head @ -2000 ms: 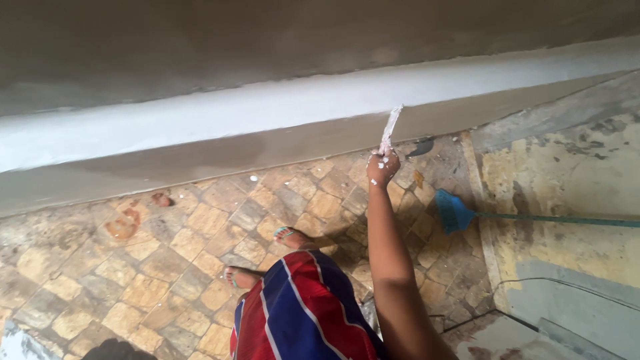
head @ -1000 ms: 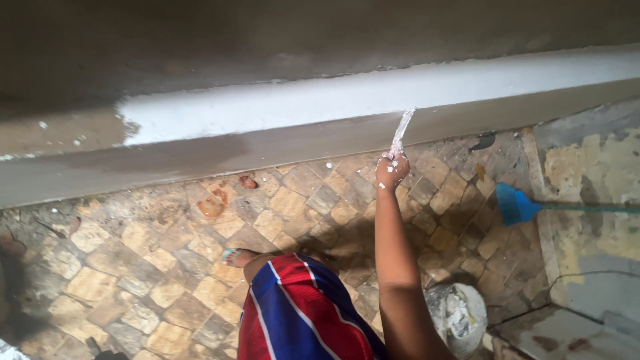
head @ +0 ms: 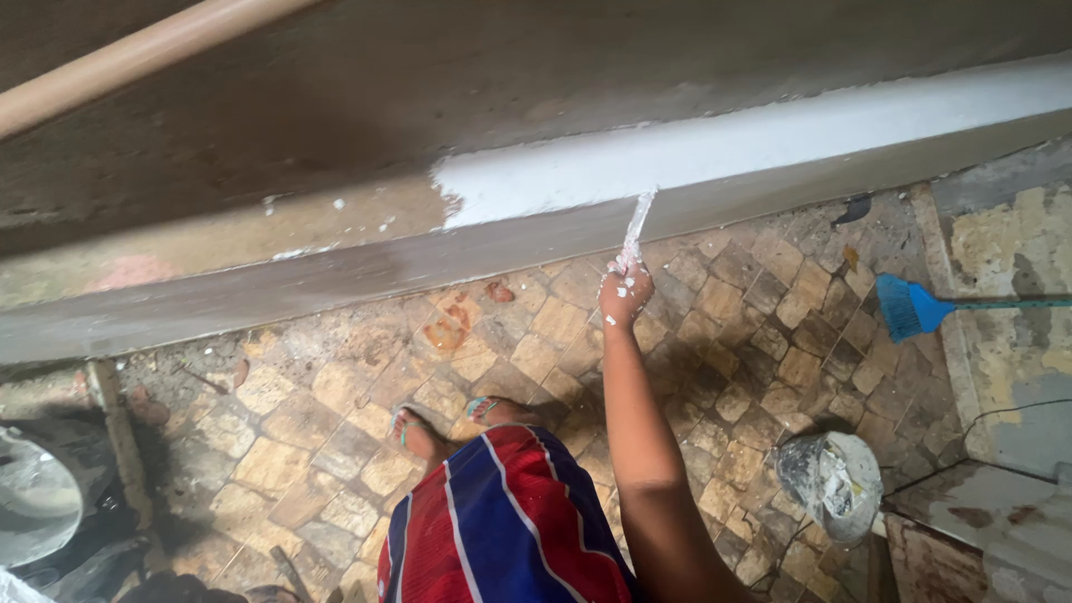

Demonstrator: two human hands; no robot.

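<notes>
My right hand (head: 626, 293), speckled with white compound, is closed around a narrow, white-coated tool (head: 640, 219); its exact kind cannot be told. The tool's far end is at the lower edge of a wet-looking white band (head: 737, 138) on top of a low grey-brown ledge. Leftward, the band ends in a ragged edge, and bare brownish ledge surface (head: 335, 213) with a few white spots continues from there. My left hand is outside the view.
A bucket (head: 829, 486) with white material stands on the tiled floor (head: 343, 444) at right. Beyond it lies a blue broom (head: 917, 307). Another large container (head: 38, 494) is at lower left. My sandalled feet (head: 419, 434) are near the ledge. A pale pole (head: 151, 54) crosses the upper left.
The view has shifted left along the ledge, bringing the band's ragged end, the pole and the left container into sight. The tool stays in my right hand at the band's lower edge.
</notes>
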